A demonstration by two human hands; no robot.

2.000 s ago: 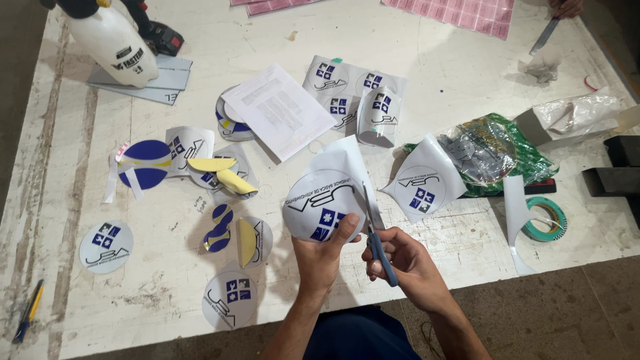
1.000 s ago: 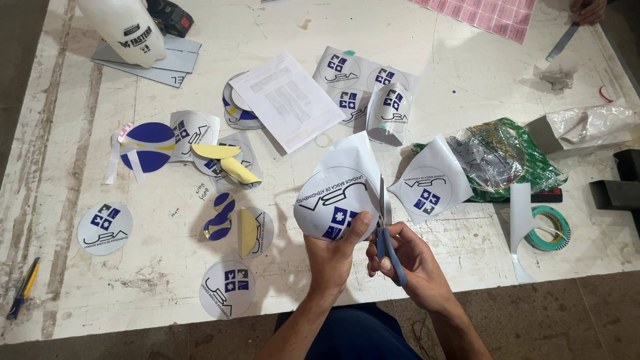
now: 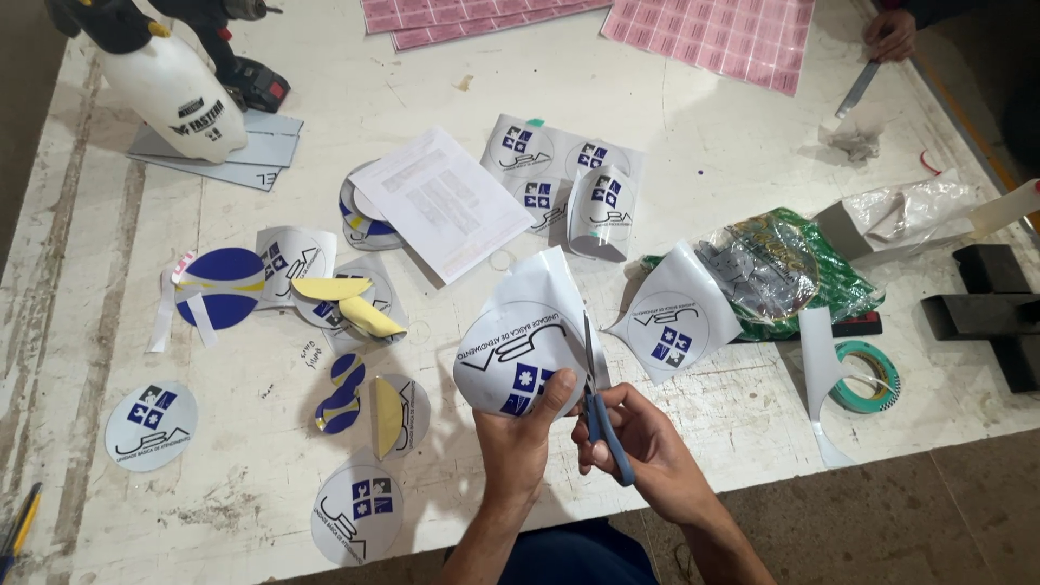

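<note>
My left hand (image 3: 524,431) pinches the lower edge of a printed sticker sheet (image 3: 520,341), its thumb over the blue squares. Along the sheet's right side stand the blue-handled scissors (image 3: 603,422), gripped in my right hand (image 3: 638,447), with the blades at the edge of the printed circle. A sheet with a similar round print (image 3: 662,325), its corners curled, lies right of the scissors. Cut round stickers (image 3: 152,426) and another near the front edge (image 3: 357,513) lie to the left. A partly cut multi-print sheet (image 3: 520,150) rests behind my hands.
A white spray bottle (image 3: 175,97) and a cordless drill (image 3: 252,81) stand back left. Pink printed sheets (image 3: 715,36) lie at the back. Green tape (image 3: 849,394), a green plastic bag (image 3: 845,280) and black blocks (image 3: 975,317) are right. Another person's hand (image 3: 891,35) holds a blade-like tool.
The scissors and the sheet have shifted slightly against each other, with the blades further up the circle's right edge. The other person's hand remains by the blade-like tool.
</note>
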